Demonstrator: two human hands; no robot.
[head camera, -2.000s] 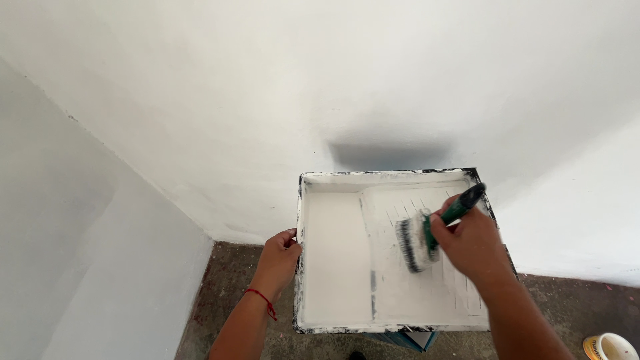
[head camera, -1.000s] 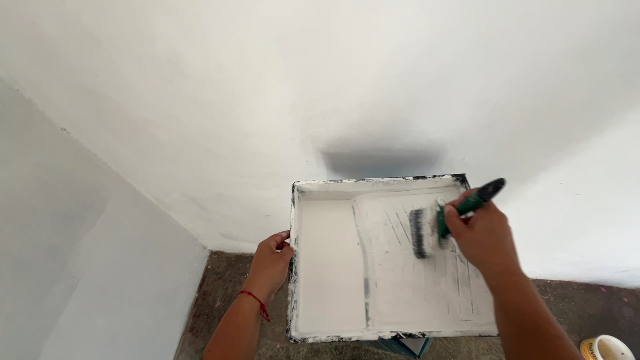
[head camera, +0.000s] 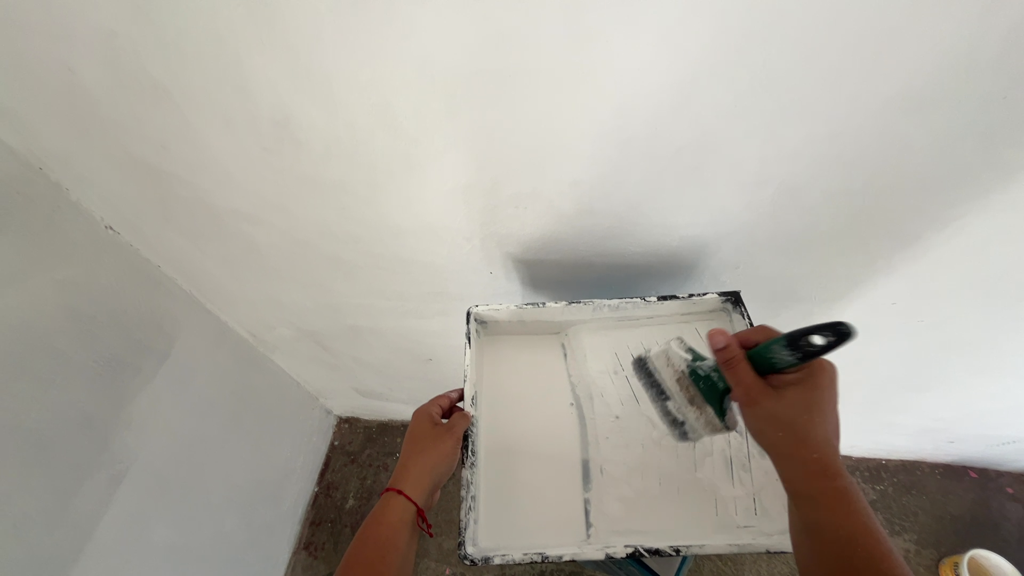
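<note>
A black paint tray (head camera: 469, 512), coated in white paint, lies below the wall, with white paint (head camera: 528, 440) pooled in its left part and a ribbed ramp (head camera: 656, 488) on the right. My left hand (head camera: 436, 436), with a red cord at the wrist, grips the tray's left rim. My right hand (head camera: 784, 400) is closed around the green and black handle of a wide paintbrush (head camera: 680, 388). The brush is over the ramp, its bristles pointing left and coated with paint; whether they touch the ramp I cannot tell.
A white wall (head camera: 400, 160) rises behind the tray and meets a greyer wall (head camera: 160, 384) at a corner on the left. The dark, speckled floor (head camera: 360, 472) shows below. A round tub (head camera: 978, 564) stands at the bottom right. Something blue (head camera: 640, 566) partly shows beneath the tray.
The brush in my right hand has shifted about over the ramp, and its bristles are tilted differently. My left hand stays at the tray's left rim.
</note>
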